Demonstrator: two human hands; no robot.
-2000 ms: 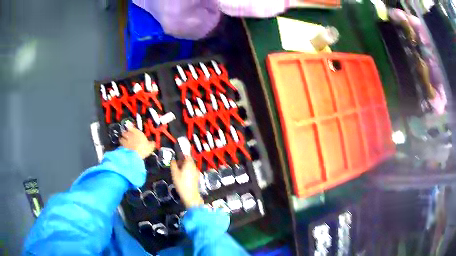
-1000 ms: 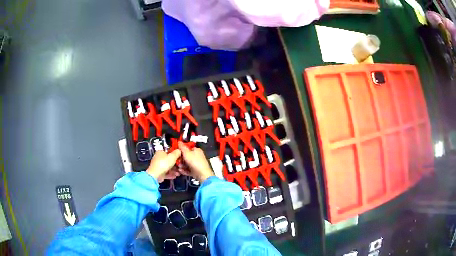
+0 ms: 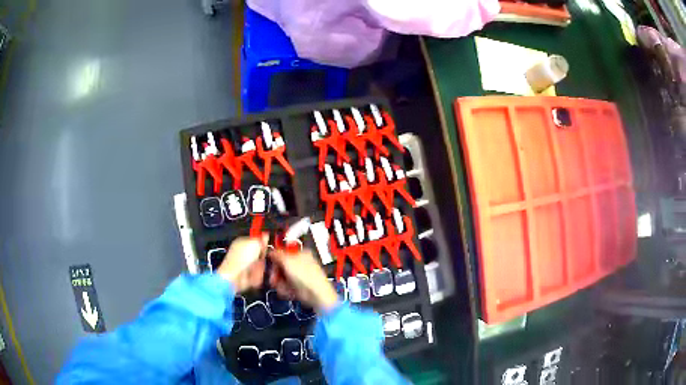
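The black tray [image 3: 301,150] holds rows of small black-faced units [image 3: 212,211]. Red spring clamps [image 3: 361,188] with white tips stand on the units in the top left pocket and the three upper right pockets. My left hand [image 3: 244,263] is over the tray's middle left, with a red clamp [image 3: 257,225] sticking up from its fingers. My right hand [image 3: 301,277] is close beside it, blurred, with red clamp parts and a pale tip at its fingertips. The fingers partly hide the clamps and the units below.
An orange-red compartment tray [image 3: 495,207] with one small dark unit [image 3: 562,116] lies on the green bench to the right. A small bottle [image 3: 547,73] stands behind it. A person's pink sleeve [image 3: 323,30] and a blue stool [image 3: 263,56] are beyond the black tray.
My hands have come off the second-row left pocket and moved slightly down. The clamps there are off, and three units show bare. Red clamp parts now show at both hands.
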